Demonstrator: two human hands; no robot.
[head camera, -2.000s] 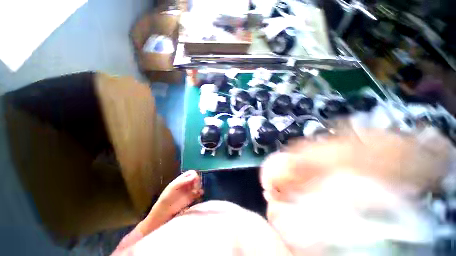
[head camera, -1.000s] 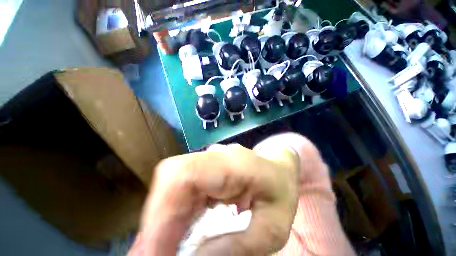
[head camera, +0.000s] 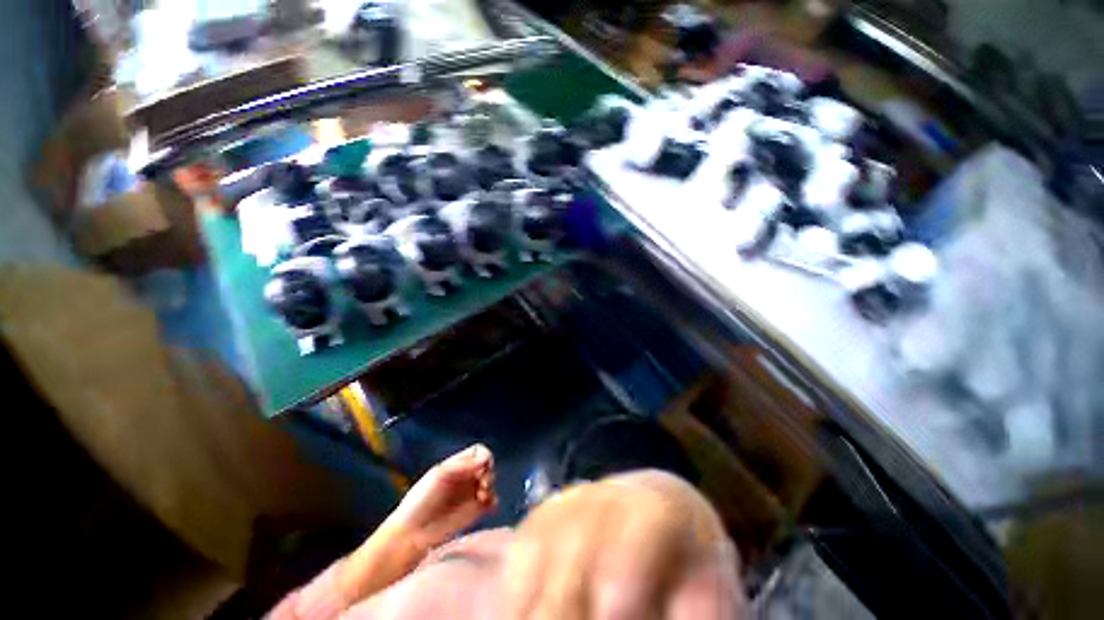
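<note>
Rows of white cameras with glossy black balls stand on the green mat. My left hand is below the mat's front edge, away from the cameras, with its fingers curled; whether it holds anything is not clear. My right hand is large, blurred and cut off by the bottom edge, close to the lens; its fingers and any held thing cannot be made out. A dark blue-purple cloth lies at the mat's right corner.
A white table on the right bears heaped cameras and cloudy plastic bags. A large open carton is at the left. A smaller carton is under the table. A box stands behind the mat.
The view has swung right, showing more of the white table. My hands, close together before with a white piece in one, are lower and slightly apart; the white piece no longer shows.
</note>
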